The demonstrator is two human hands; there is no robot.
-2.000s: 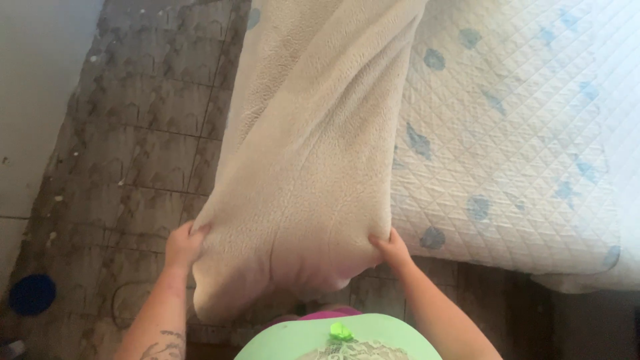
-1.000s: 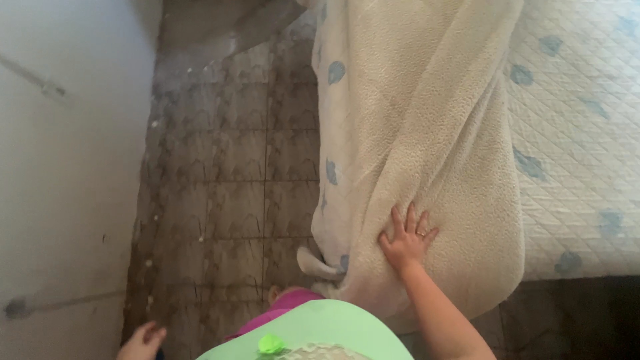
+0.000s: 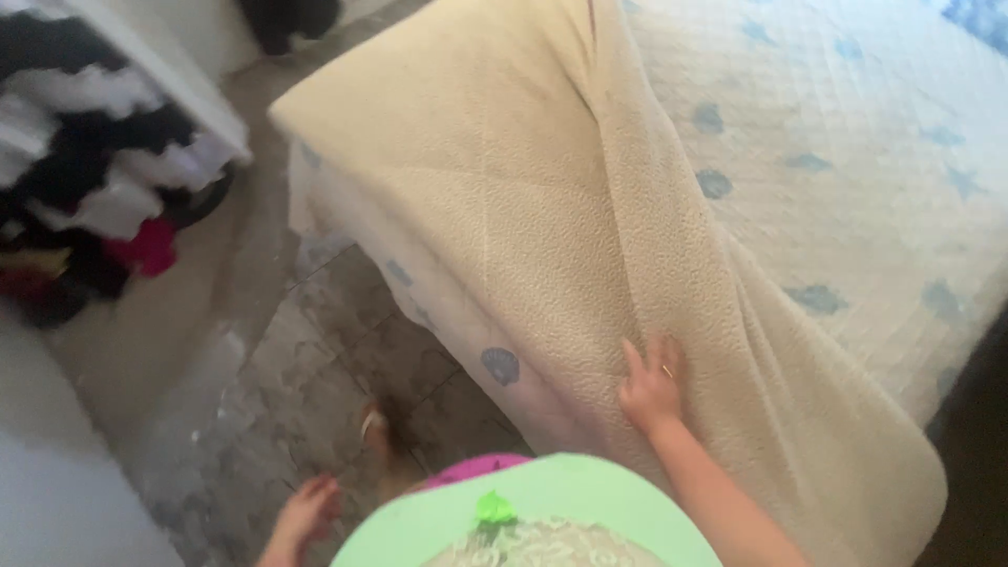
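A beige fleece blanket [image 3: 504,213] lies along the near side of a bed, creased and partly folded over itself. My right hand [image 3: 655,386] rests on it with the fingers spread, a ring on one finger. Under and beside the blanket shows a quilted white bedspread [image 3: 874,220] with blue shell and starfish prints; its edge hangs down the bed's side. My left hand [image 3: 311,508] hangs over the floor at the lower left, blurred, holding nothing, its fingers slightly curled.
Tiled floor [image 3: 315,378] runs between the bed and a pale wall [image 3: 63,465]. At the upper left, an open shelf unit [image 3: 181,79] holds piled clothes [image 3: 94,165] in black, white and pink. A dark item [image 3: 291,20] stands near the top. My foot [image 3: 376,429] is on the floor.
Two seconds ago both hands gripped the blanket's near end; both have let go, and the right lies flat on it. The view has swung, bringing the shelf of clothes into sight.
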